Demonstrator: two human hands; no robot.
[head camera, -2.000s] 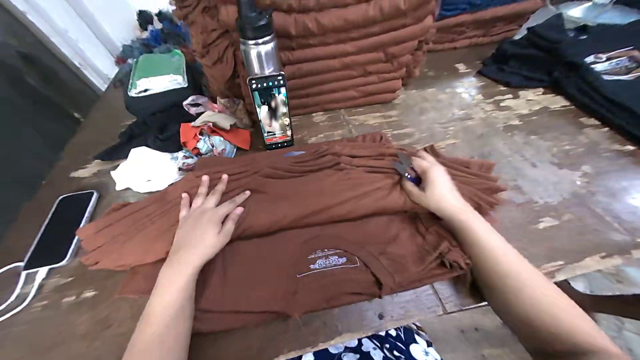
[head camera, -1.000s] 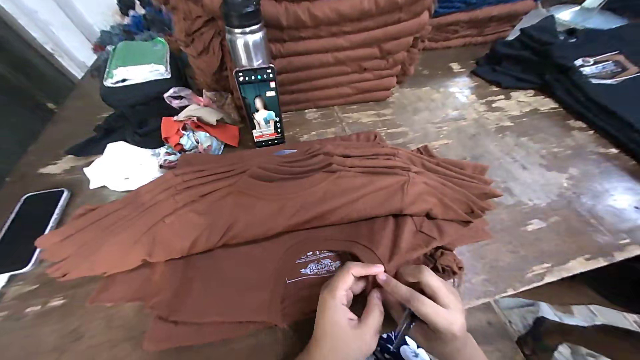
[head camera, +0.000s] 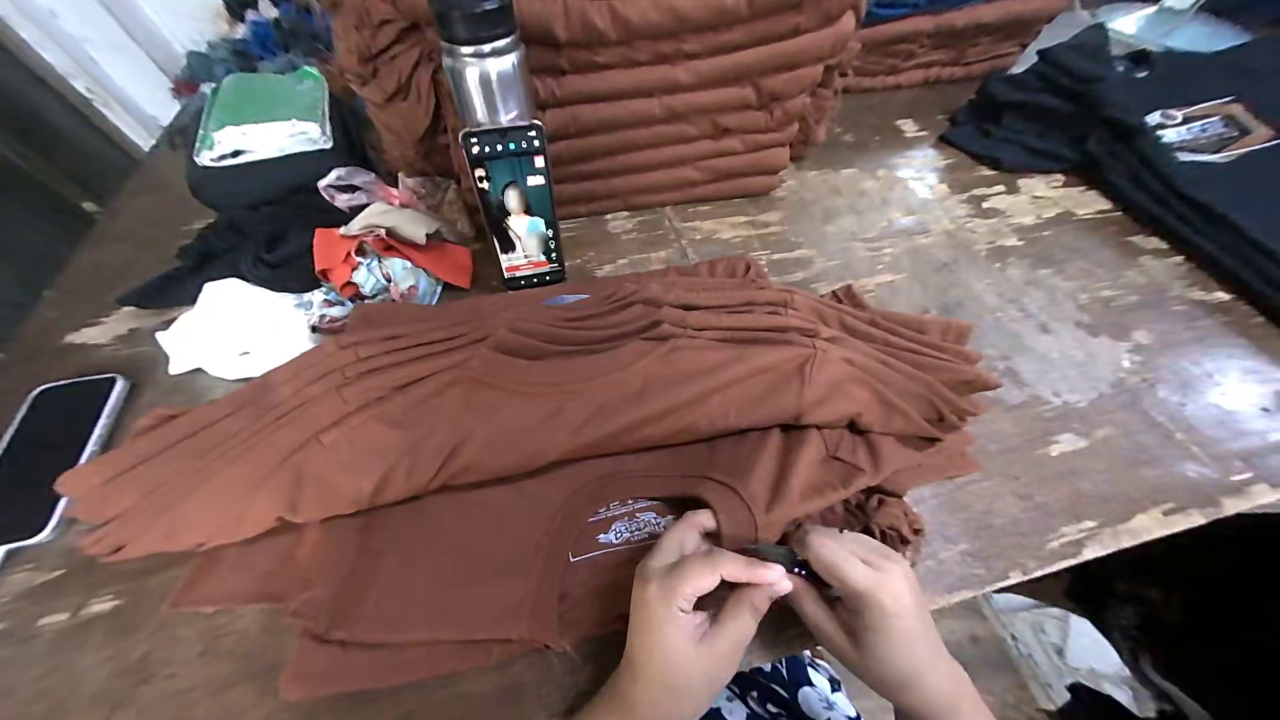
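A brown T-shirt (head camera: 430, 560) lies at the near edge of the table, its neckline and a white print inside the collar facing up. My left hand (head camera: 700, 600) pinches the shirt's fabric beside the neckline between thumb and fingers. Touching it on the right, my right hand (head camera: 860, 590) holds a small dark tool (head camera: 775, 556), probably thread snips, mostly hidden by the fingers. Behind this shirt, overlapping brown T-shirts (head camera: 600, 400) lie in a fanned layer across the table.
A phone (head camera: 515, 205) stands against a steel bottle (head camera: 490, 80), in front of folded brown shirts (head camera: 680, 110). Fabric scraps (head camera: 400, 235) and a green packet (head camera: 265, 115) are at back left, another phone (head camera: 60, 450) at left. Black shirts (head camera: 1180, 170) lie at right on the worn wooden table (head camera: 1050, 400).
Two seconds ago both hands were apart on the fanned shirts, the tool in my right hand. They came together at the near shirt's neckline, and the tool is now at the fabric there.
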